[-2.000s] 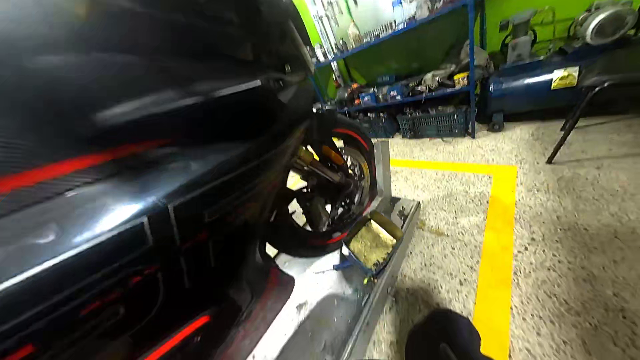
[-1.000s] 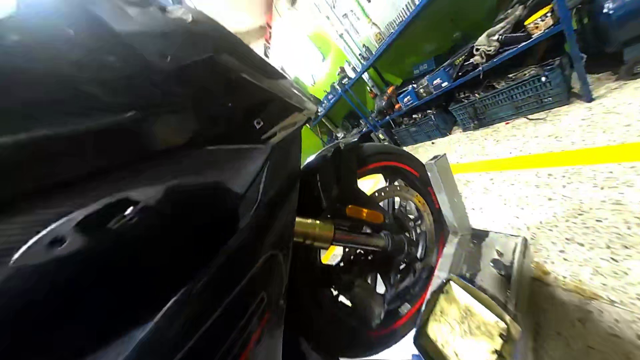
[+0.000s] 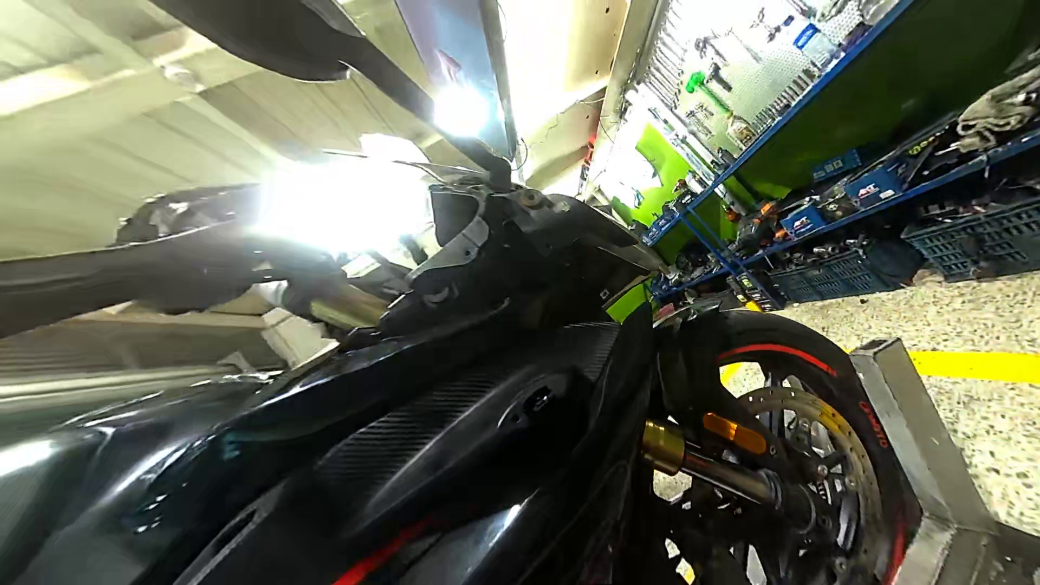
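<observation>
Neither of my hands can be made out. A black sport motorcycle's glossy fairing [image 3: 455, 422], with a carbon-look panel and red stripes, fills the lower left and middle. The front wheel's tire [image 3: 780, 333] has red markings; beside it are the brake disc [image 3: 841, 431], the fork tube [image 3: 731, 479] with a gold collar, and an orange reflector [image 3: 735, 433]. A dark mirror [image 3: 268, 32] rises on its stalk at the top. At the left, a dark elongated shape like a handlebar grip [image 3: 122, 276] is partly lost in glare.
A grey metal stand or ramp end [image 3: 918, 439] borders the wheel at right. Beyond it lies speckled floor with a yellow line [image 3: 975, 366]. Blue shelving [image 3: 861, 215] holds tools, boxes and cloths, with plastic crates [image 3: 983, 240] below. A pegboard of tools [image 3: 756, 57] hangs behind.
The view has swung strongly upward and tilted, bringing in the ceiling, mirror and upper front of the motorcycle. The yellow-filled tray by the wheel has left the view.
</observation>
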